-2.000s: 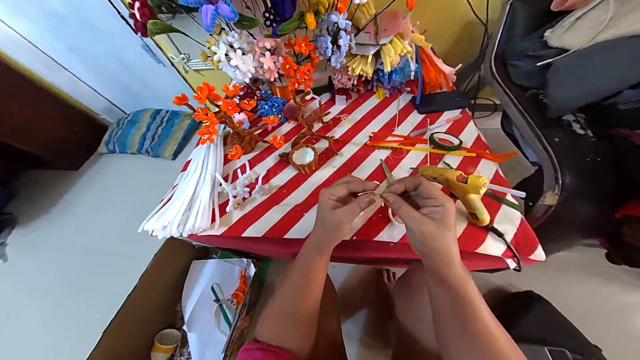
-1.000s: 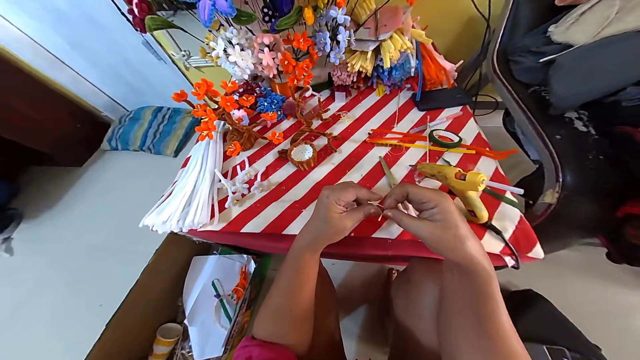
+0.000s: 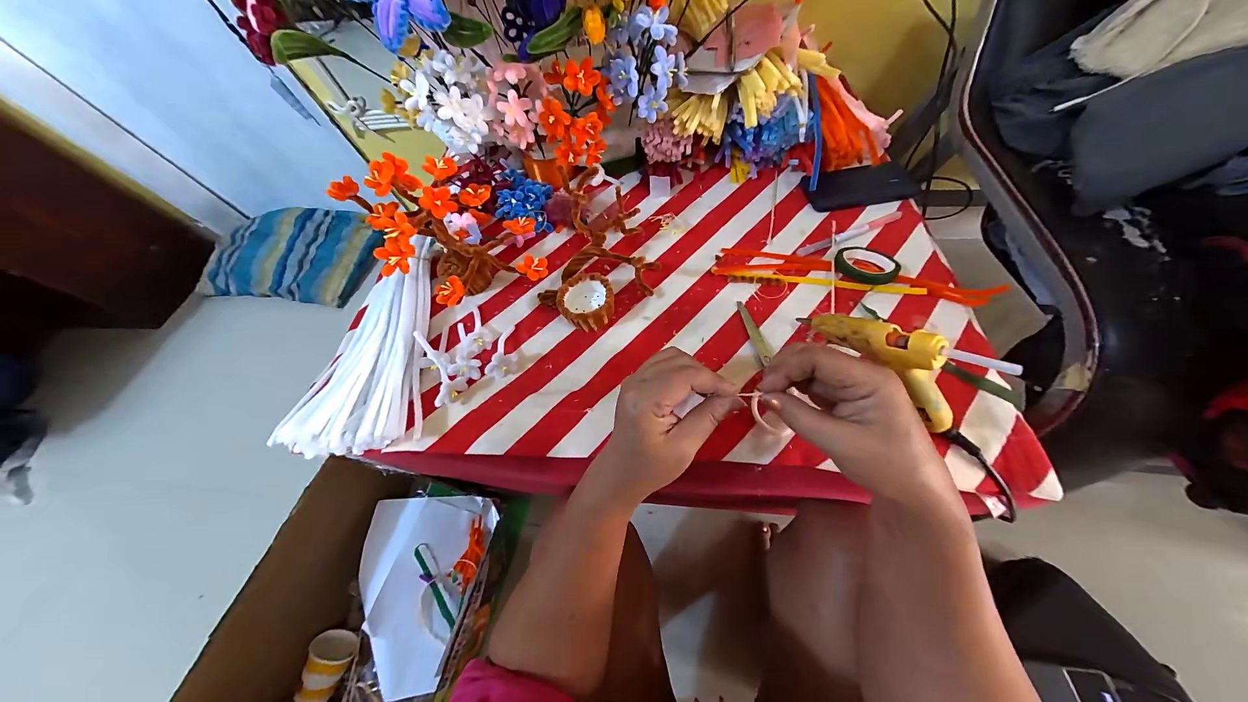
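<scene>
My left hand (image 3: 673, 419) and my right hand (image 3: 843, 414) meet over the front edge of a red-and-white striped cloth. Between their fingertips runs a thin pale strand (image 3: 749, 395), pinched at both sides. Near the right fingertips is a pale pinkish loop (image 3: 765, 414), partly hidden by the fingers. Just beyond the hands lie scissors (image 3: 755, 331), their handles covered by my right hand. Right of them rests a yellow glue gun (image 3: 887, 346) with a white glue stick. Small white pipe-cleaner flowers (image 3: 468, 356) lie to the left, beside a bundle of white pipe cleaners (image 3: 366, 370).
A brown pipe-cleaner piece with a round white centre (image 3: 586, 298), orange flowers (image 3: 395, 210), green tape (image 3: 867, 265), orange pipe cleaners (image 3: 951, 291) and a dark phone-like object (image 3: 862, 185) are on the cloth. A cardboard box (image 3: 283, 575) stands below left; a black chair (image 3: 1082, 244) is at right.
My fingertips were close together around the pale strand two seconds ago; now they are slightly apart with a short length of it showing between them.
</scene>
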